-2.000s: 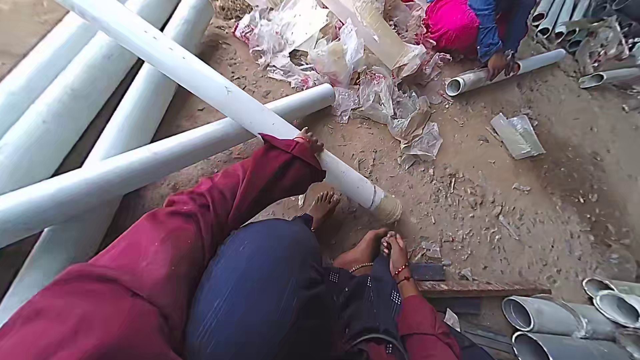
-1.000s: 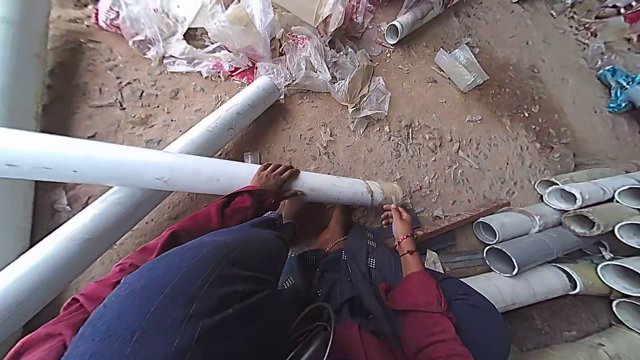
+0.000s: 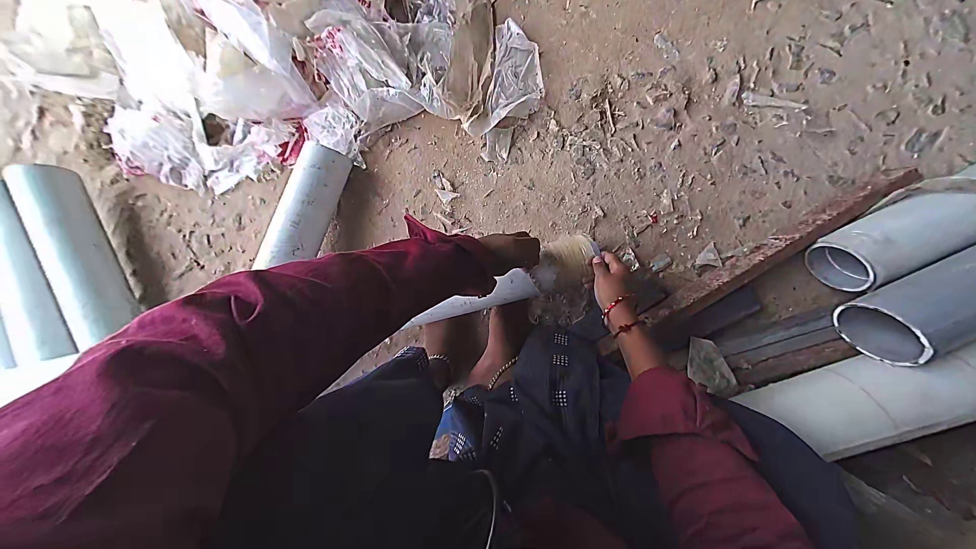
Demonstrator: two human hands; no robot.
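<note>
A white plastic pipe (image 3: 499, 296) slants across my feet, partly hidden under my left sleeve. Pale yellowish, translucent wrapping (image 3: 568, 263) covers its right end. My left hand (image 3: 512, 252) lies with curled fingers against the upper side of the pipe, just left of the wrapping; its fingertips are hard to make out. At the pipe's right end, thumb and fingers of my right hand (image 3: 608, 276) pinch a thin pale edge at the end of the wrapping. Red bracelets circle that wrist.
Crumpled clear plastic film (image 3: 381, 69) lies at the upper left, touching the end of another white pipe (image 3: 305, 202). More pipes (image 3: 69, 244) are at the far left. Grey pipes (image 3: 884, 328) lie at the right beside a reddish-brown bar (image 3: 770, 263). Debris covers the dirt ground.
My left hand has moved along the pipe toward its wrapped end, close to my right hand. The view has shifted and turned, with the other person out of sight.
</note>
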